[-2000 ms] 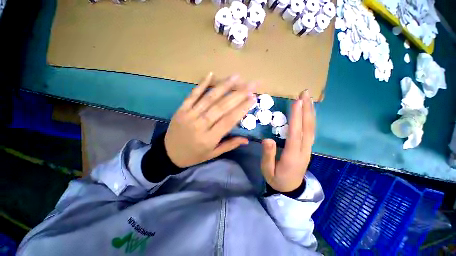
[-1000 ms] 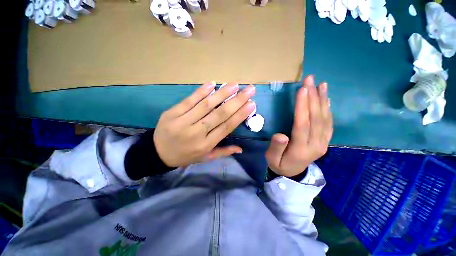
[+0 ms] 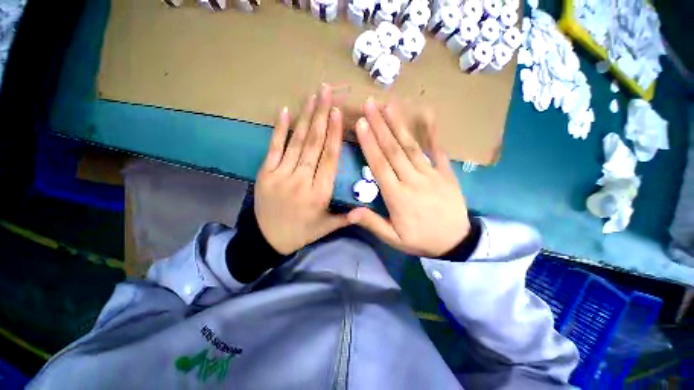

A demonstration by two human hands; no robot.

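My left hand [image 3: 300, 179] lies palm down, fingers slightly apart and pointing up, over the front edge of the bench and cardboard. My right hand [image 3: 411, 179] lies palm down beside it, fingers spread and slightly blurred, thumb tips nearly meeting. Neither holds anything that shows. Between them, white parts [image 3: 365, 190] show on the green surface; anything under the palms is hidden. White housings [image 3: 386, 67] with dark marks stand in a small group on the brown cardboard sheet [image 3: 205, 72], and more housings [image 3: 487, 30] stand at its top right.
Loose flat white pieces [image 3: 552, 72] lie right of the cardboard. A yellow tray [image 3: 635, 85] of white pieces is at top right. Crumpled tissue [image 3: 645, 131] and a partly hidden bottle [image 3: 605, 201] lie at right. Blue baskets [image 3: 601, 320] are below the bench.
My right hand has moved left and turned over the white parts, closing the gap to my left hand. Fewer of the parts between the hands show. The camera view has also shifted.
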